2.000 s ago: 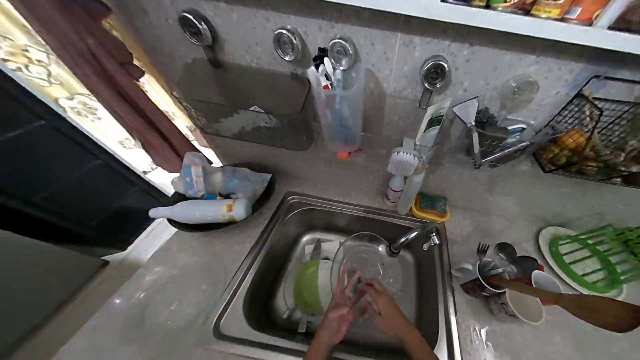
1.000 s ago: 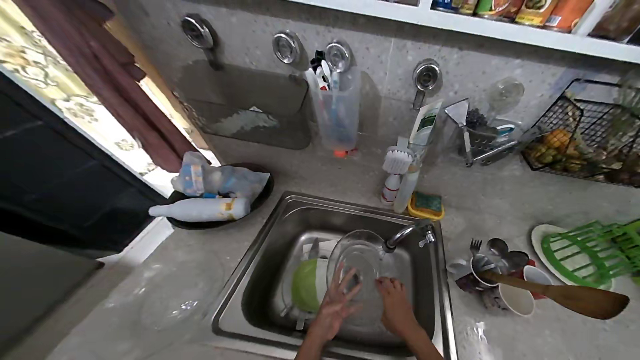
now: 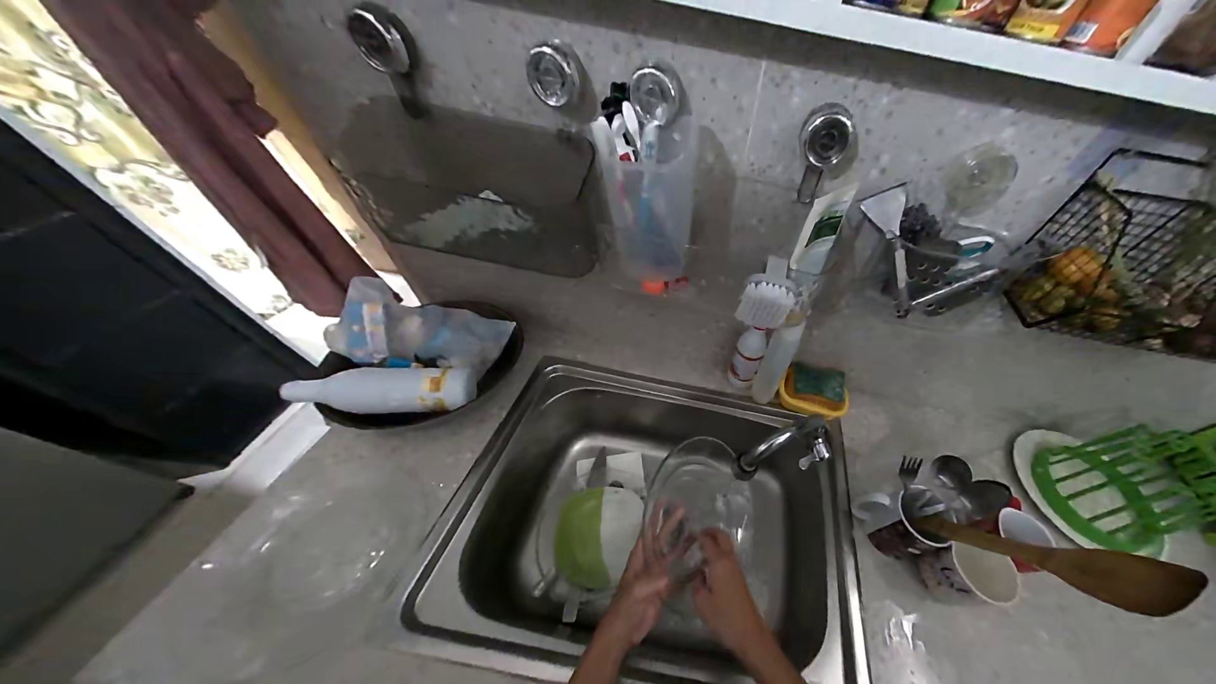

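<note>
A clear glass bowl (image 3: 698, 465) is tilted under the faucet (image 3: 779, 442) in the right part of the steel sink (image 3: 532, 389). My left hand (image 3: 651, 570) lies at the bowl's lower left, fingers spread against the glass. Close beside it, my right hand (image 3: 720, 579) grips the bowl's near side with bent fingers; what its fingertips touch is partly hidden. A green and white bowl (image 3: 581, 541) sits in the sink to the left, with white pieces and utensil handles around it.
Right of the sink stand cups with cutlery (image 3: 983, 570), a wooden spatula (image 3: 1121, 579) and a green rack (image 3: 1092, 484) on a plate. Behind it are a sponge (image 3: 819, 382), a brush (image 3: 766, 302) and bottles. A dark tray (image 3: 518, 351) holding a white bottle (image 3: 380, 389) is at left.
My hands have shifted a little on the glass bowl and are closer together than one second ago. The things around the sink have not moved.
</note>
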